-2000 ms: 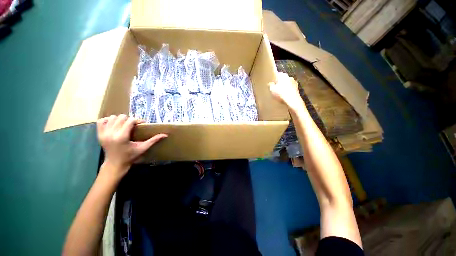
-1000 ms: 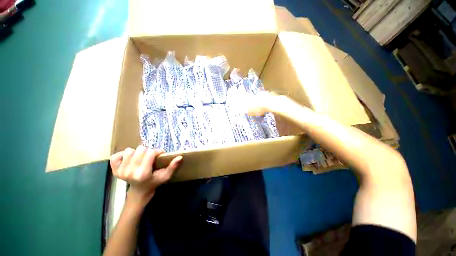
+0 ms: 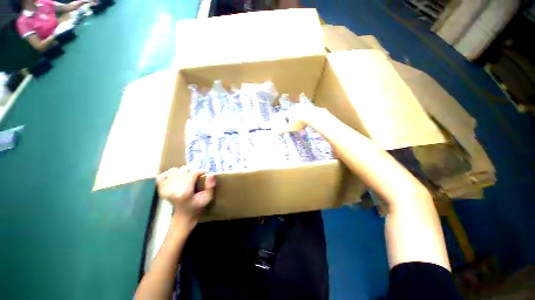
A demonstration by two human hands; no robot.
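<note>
The open carton (image 3: 270,190) is in front of me, tilted slightly, its flaps folded outward. Bubble-wrapped units (image 3: 226,149) stand upright in two rows inside it, with crinkled plastic ends on top. My left hand (image 3: 186,188) grips the carton's near rim at the left corner, thumb inside the edge. My right hand (image 3: 300,119) reaches over the right side into the carton and touches the tops of the units at the right. It is blurred and bright, and its fingertips are partly lost against the plastic, so I cannot tell if it grips one.
The green belt (image 3: 88,217) runs along the left, with a lone wrapped unit (image 3: 9,137) at its far left. A person in a pink top (image 3: 41,24) handles things across it, beside dark blocks. Flattened cardboard (image 3: 463,146) lies right of the carton. Wooden pallets stand at the upper right.
My right hand has left the carton's right wall and moved in over the units. The right flap has opened outward. The view has shifted, showing the person across the belt.
</note>
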